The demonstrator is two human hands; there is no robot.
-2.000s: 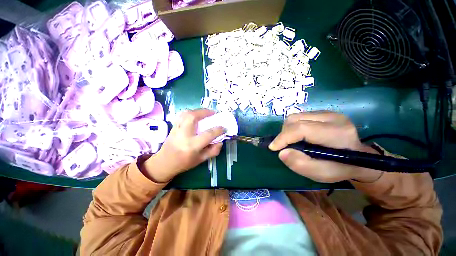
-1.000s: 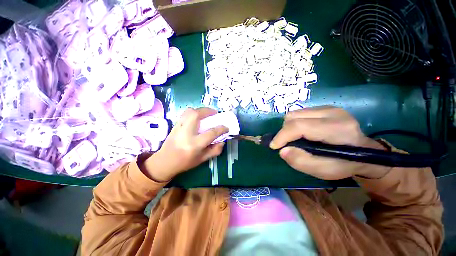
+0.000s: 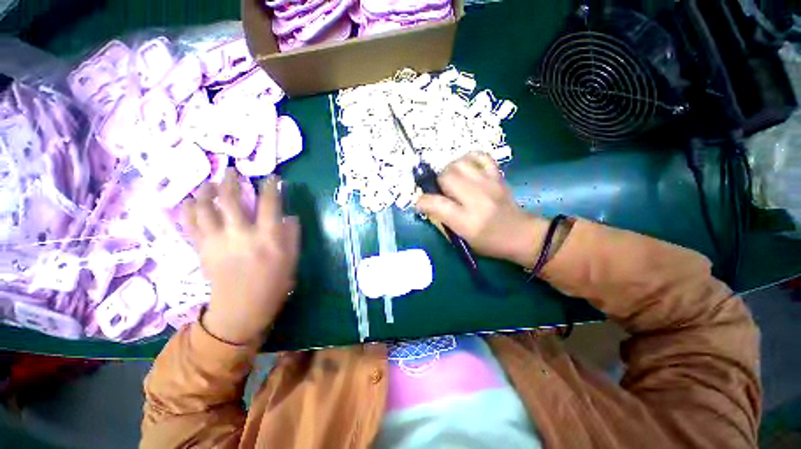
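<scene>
A pale shell lies alone on the clear strips in front of me. My left hand is spread and blurred over the right edge of the pink shells; whether it touches one is hard to tell. My right hand grips the black handle of the soldering iron, its thin metal tip pointing away over the heap of pale inserts.
A brown cardboard box with stacked pink shells stands beyond the inserts. A clear bag of shells lies at far left. A fan with a round grille and black cables are at the right.
My left hand has let go of the shell and moved left to the pink shells. My right hand has lifted the iron away from the shell and turned its tip over the inserts. The view has shifted.
</scene>
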